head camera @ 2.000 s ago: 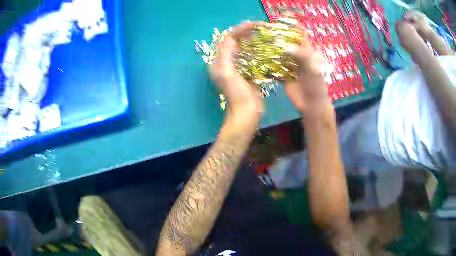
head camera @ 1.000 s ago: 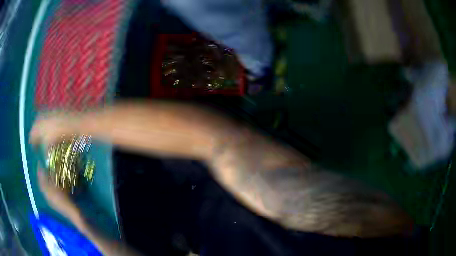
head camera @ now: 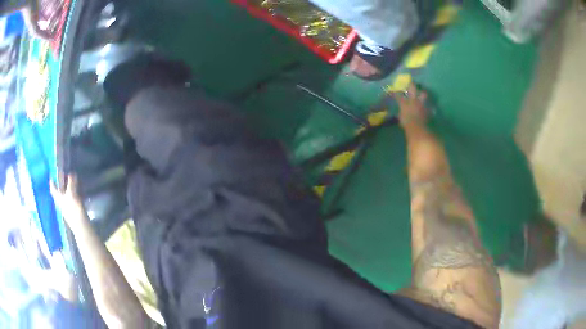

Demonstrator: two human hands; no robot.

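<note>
My left hand (head camera: 69,196) is at the edge of the green table, beside the blue tray (head camera: 40,180), with fingers apart and nothing seen in it. My right hand (head camera: 413,108) reaches out over the green floor near the yellow-black tape, blurred, with fingers spread and nothing seen in it. A pile of gold-coloured fittings (head camera: 38,87) lies on the table at the far left, with neither hand on it. A red-rimmed bin (head camera: 346,48) at the top also holds gold-coloured pieces.
My dark-clothed body and legs (head camera: 218,167) fill the middle. Yellow-black tape (head camera: 340,160) crosses the green floor. A thin dark frame stands beside my leg. Another person's light blue-grey clothing (head camera: 379,22) is next to the red-rimmed bin. Beige shapes stand at the right.
The view has turned right and down from the table. Both hands have left the gold-coloured pile; my left is now at the table edge and my right is out over the floor.
</note>
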